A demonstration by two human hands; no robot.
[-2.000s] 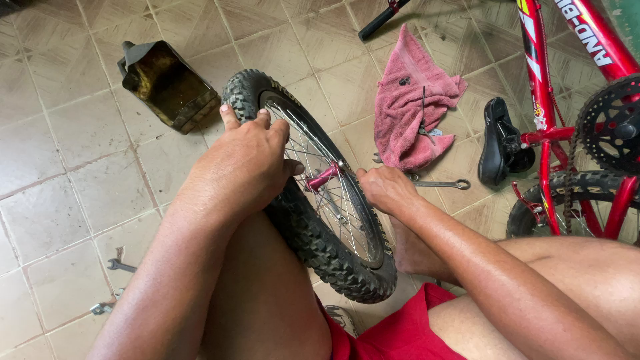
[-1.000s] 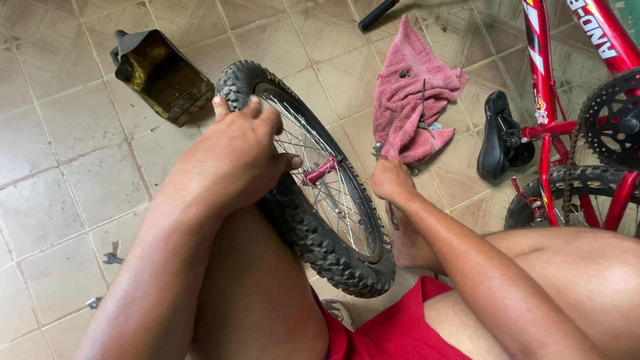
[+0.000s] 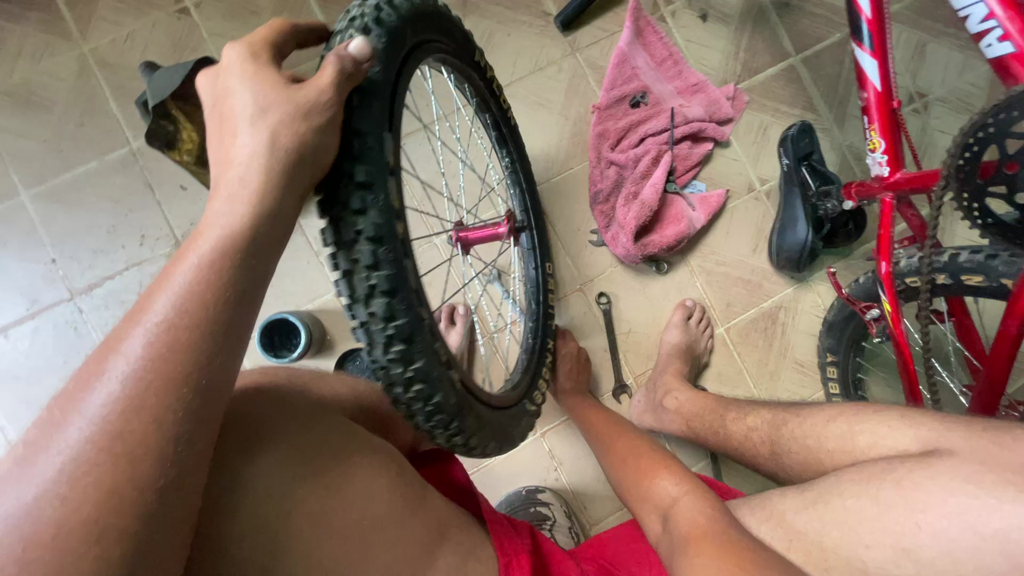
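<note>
My left hand (image 3: 276, 104) grips the knobby tire (image 3: 372, 264) of a bicycle wheel at its upper left, thumb on the near sidewall. The wheel stands tilted between my legs, with silver spokes and a pink-red hub (image 3: 482, 232). My right hand (image 3: 571, 364) is low at the wheel's right side, against or just behind the tire; its fingers are partly hidden, so its hold is unclear. A combination wrench (image 3: 612, 348) lies on the tiles just right of that hand.
A pink towel (image 3: 640, 160) bears small metal parts. Right of it are a black bicycle saddle (image 3: 796, 196) and a red bicycle frame (image 3: 886, 264). An open round container (image 3: 284, 336) and a cut dark container (image 3: 180, 120) are on the left. My bare foot (image 3: 682, 344) rests near the wrench.
The wheel stands more upright, and my left hand, still on the tire, has moved up with it. My right hand has gone from beside the towel to low by the wheel. The view has shifted.
</note>
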